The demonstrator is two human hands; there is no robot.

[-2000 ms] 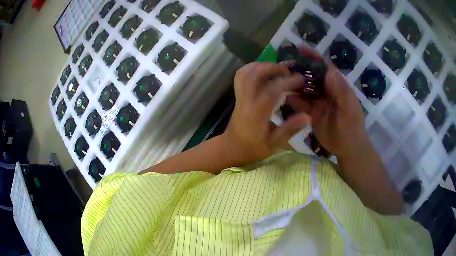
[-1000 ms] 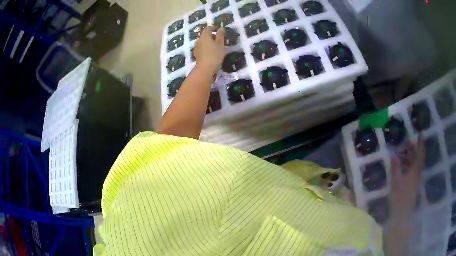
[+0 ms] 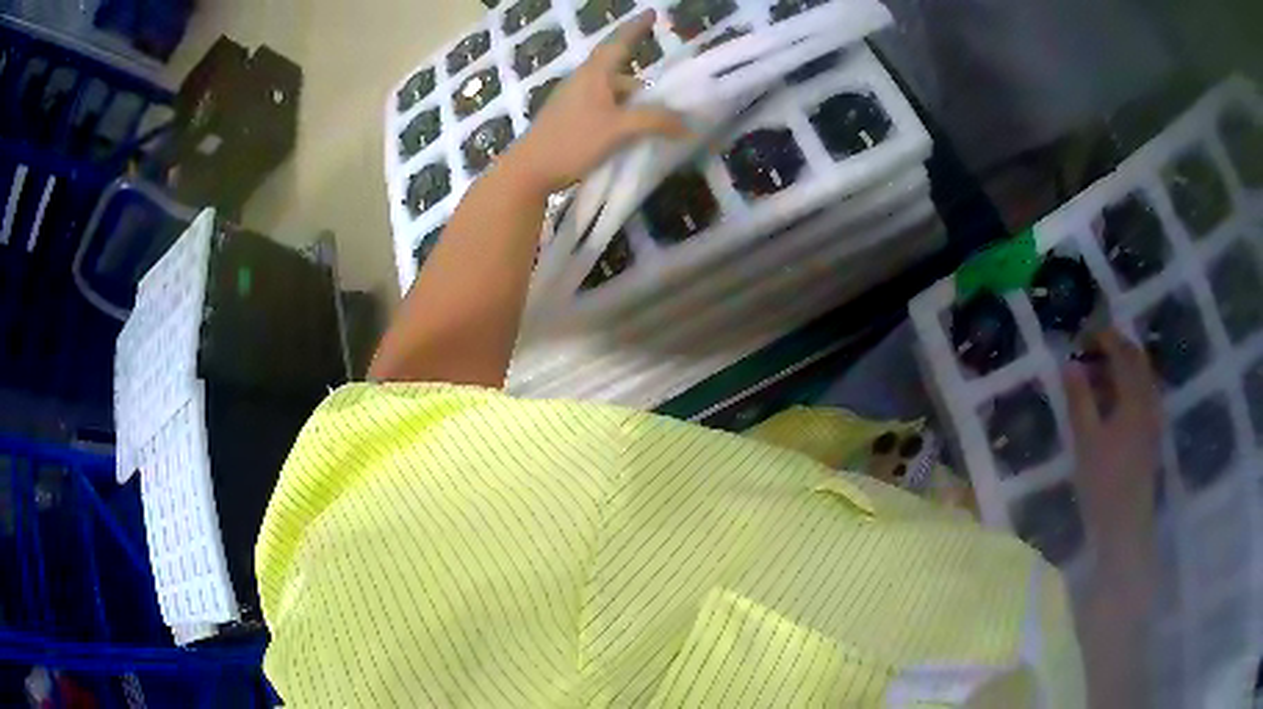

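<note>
My left hand [image 3: 589, 118] is over the stacked white foam trays [image 3: 762, 236], its index finger and thumb spread apart. A blurred white strip or sheet [image 3: 748, 63] crosses beside the thumb; whether my fingers hold it is unclear. The top tray holds round black modules [image 3: 765, 162] in its pockets. My right hand [image 3: 1119, 416] is low over the white foam tray at the right [image 3: 949, 402], fingertips at a dark area by the pockets. A round black module [image 3: 1064, 291] sits just above the fingertips, near the green tape [image 3: 1000, 263]. Haze blurs this side, so its grip is unclear.
A black stand or box [image 3: 277, 402] with white perforated sheets [image 3: 173, 429] stands at the left. Blue racks [image 3: 63, 513] are at the far left, with a brown box [image 3: 236, 125] on the floor behind. A dark green edge [image 3: 776, 363] runs between the tray stack and the right tray.
My left hand has moved from the modules and opened its fingers; the blurred white strip now crosses the stack. My right hand stays at the right tray. The whole view has shifted slightly.
</note>
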